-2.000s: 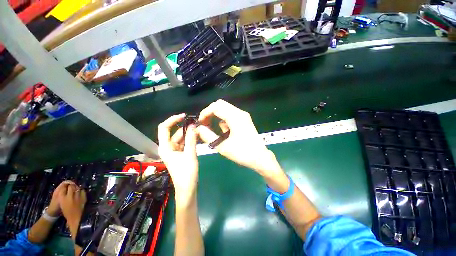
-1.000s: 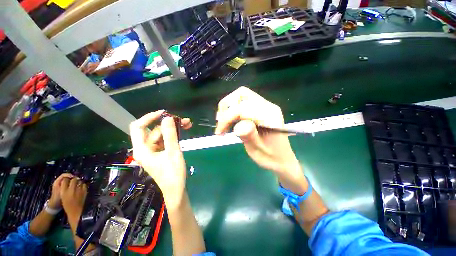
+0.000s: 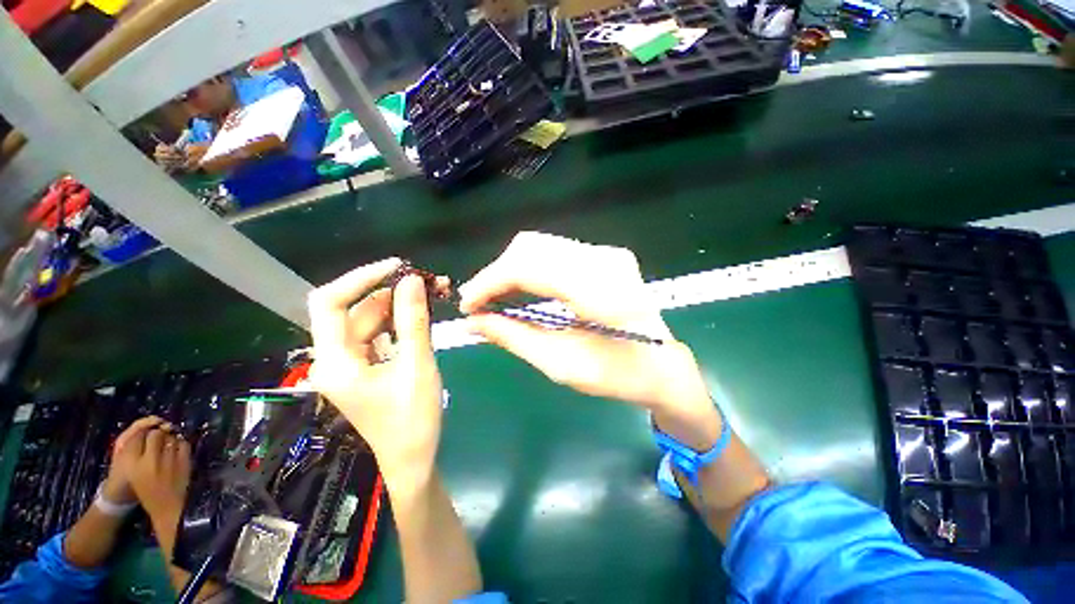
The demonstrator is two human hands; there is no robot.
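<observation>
My left hand [image 3: 383, 354] is raised left of centre and pinches a small dark electronic assembly [image 3: 419, 277] between thumb and fingertips. My right hand [image 3: 572, 313] is to its right, with the blue antistatic wrist strap [image 3: 693, 454] on the wrist. It holds slim dark tweezers [image 3: 566, 322] like a pen, the shaft running back over the hand. The right fingertips are close beside the assembly. The tweezer tip is hidden or too small to see, so I cannot tell whether it touches.
A black blister tray [image 3: 973, 389] lies at right with small parts in it. A red bin [image 3: 375, 519] of tools and cables stands at left, beside another person's hands [image 3: 151, 463]. Loose small parts [image 3: 802, 211] lie on the green conveyor belt [image 3: 707, 177]. A grey-white post [image 3: 177, 201] slants at left.
Since the earlier frames, the right hand first drew away from the left, then came back close to the assembly. The tweezers have turned from folded in the hand to a pen-like hold.
</observation>
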